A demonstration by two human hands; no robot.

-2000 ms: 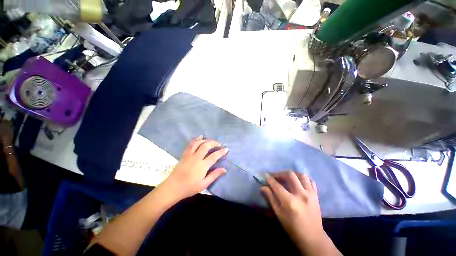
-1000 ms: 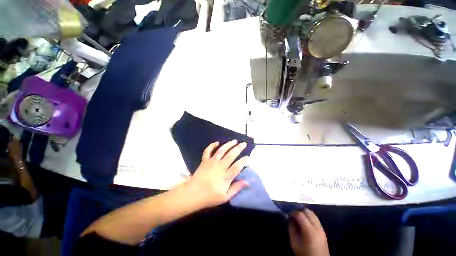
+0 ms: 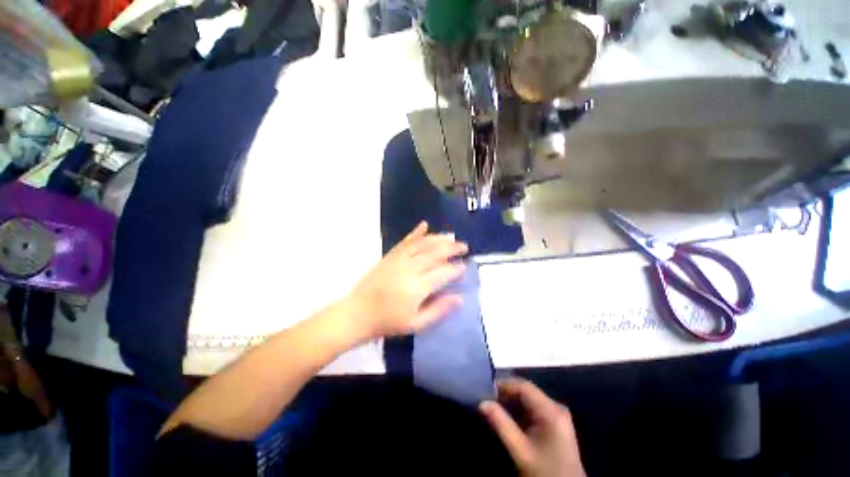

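A navy panel [image 3: 403,191] lies under the needle area [image 3: 480,191] and runs down to the table's front edge. Its paler grey-blue side or a pale piece [image 3: 454,349] shows on top, nearer the wearer. My left hand [image 3: 410,284] lies flat on the cloth, fingers a little apart, just left of and below the presser foot. My right hand [image 3: 529,424] pinches the lower right corner of the pale cloth at the table's edge.
Red-handled shears [image 3: 685,279] lie right of the needle. A navy stack [image 3: 177,205] lies at left, beside a purple device [image 3: 56,238]. The machine head [image 3: 652,140] stands behind. A blue basket [image 3: 140,429] is below the edge. Another person's arm [image 3: 26,377] shows far left.
The cloth has moved up under the needle and turned lengthwise towards the wearer. My left hand has stayed on it, and my right hand holds its near corner. The view has shifted right.
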